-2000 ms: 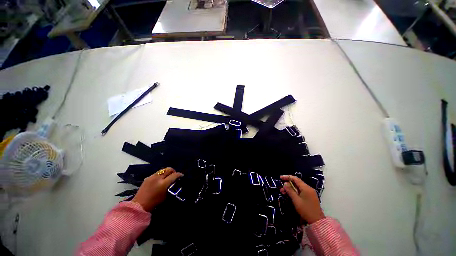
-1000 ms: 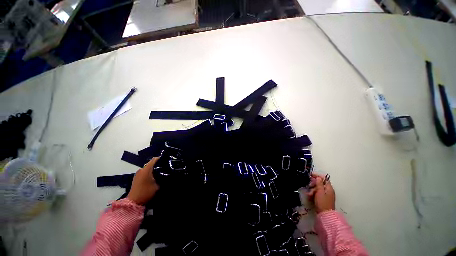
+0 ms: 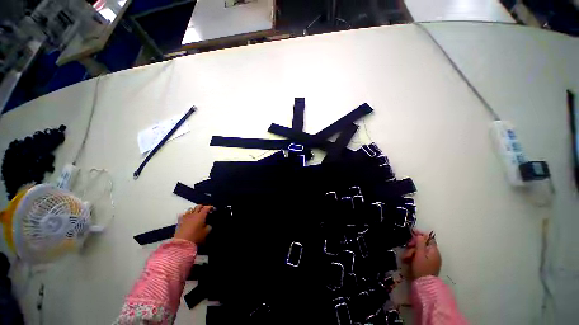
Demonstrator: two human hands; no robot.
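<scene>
A large heap of black webbing straps [image 3: 266,190] lies on the white table [image 3: 241,82] in front of me. Shiny rectangular rings [image 3: 294,254] show on it, most of them on its right side. My left hand [image 3: 194,225] is at the heap's left edge with its fingers on black straps; whether it grips one is hidden. My right hand [image 3: 424,255] is at the heap's right edge, closed around a small metal tool [image 3: 431,237] whose tips stick out between the fingers. Reddish thread shows at the heap's lower right edge.
A small white fan [image 3: 54,223] and a heap of small black parts [image 3: 33,155] are at the left. A thin strap [image 3: 166,141] lies on a paper slip [image 3: 150,137]. A power strip [image 3: 509,152] with a black adapter [image 3: 534,170] is at the right. Other tables stand beyond.
Since two seconds ago my right hand has moved from on the heap to its right edge. Rings that showed near my left hand are mostly gone from view there. The camera view has shifted.
</scene>
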